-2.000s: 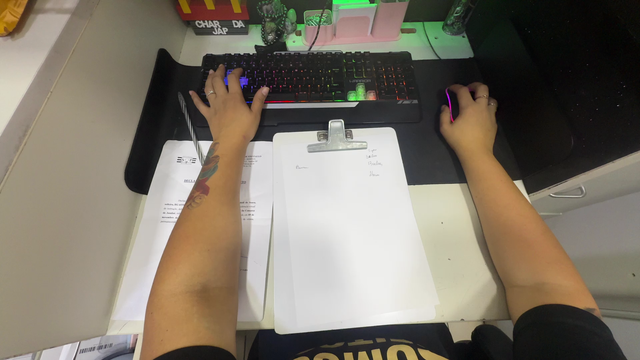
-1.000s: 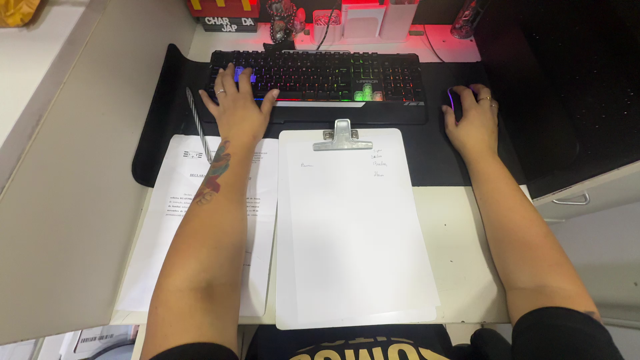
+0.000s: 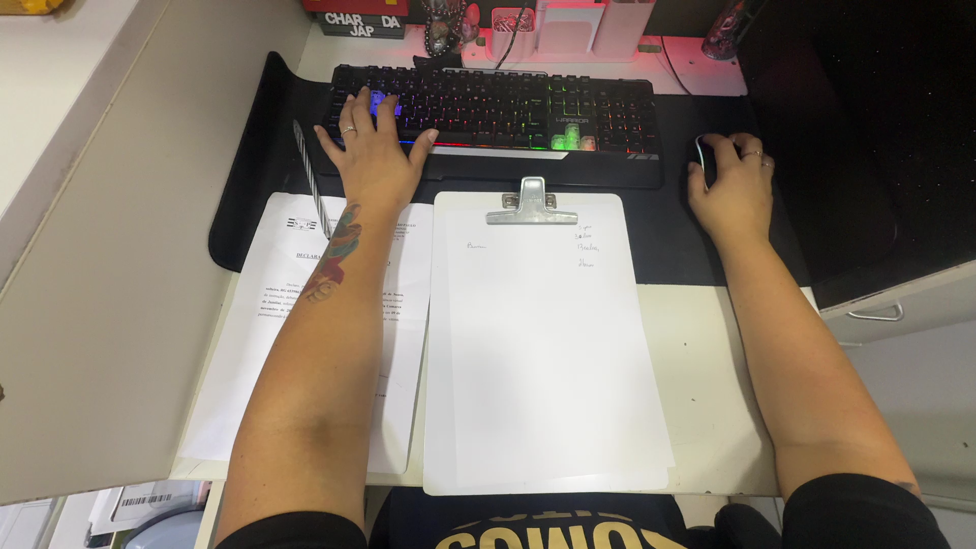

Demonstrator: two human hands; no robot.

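Note:
My left hand [image 3: 377, 152] rests with spread fingers on the left keys of a backlit black keyboard [image 3: 488, 114]. Beneath that forearm lies a printed paper sheet [image 3: 252, 358], and a striped, slender pen-like stick [image 3: 309, 168] reaches from the desk mat onto it. My right hand [image 3: 732, 179] is curled over a computer mouse [image 3: 705, 162] with a lit edge, right of the keyboard. Between my forearms lies a clipboard [image 3: 438, 457] with a metal clip [image 3: 532, 206] holding white paper [image 3: 549, 366] that bears a few handwritten words near its top.
A black desk mat [image 3: 244, 206] lies under keyboard and mouse on the white desk [image 3: 701, 366]. Behind the keyboard stand a pink-lit organizer [image 3: 572, 30], a beaded figurine [image 3: 442, 30] and a dark cylinder [image 3: 728, 34]. Panels flank the desk; a drawer handle [image 3: 877, 314] is at right.
The light on the organizer behind the keyboard has turned from green to red. Both hands remain on the keyboard and the mouse.

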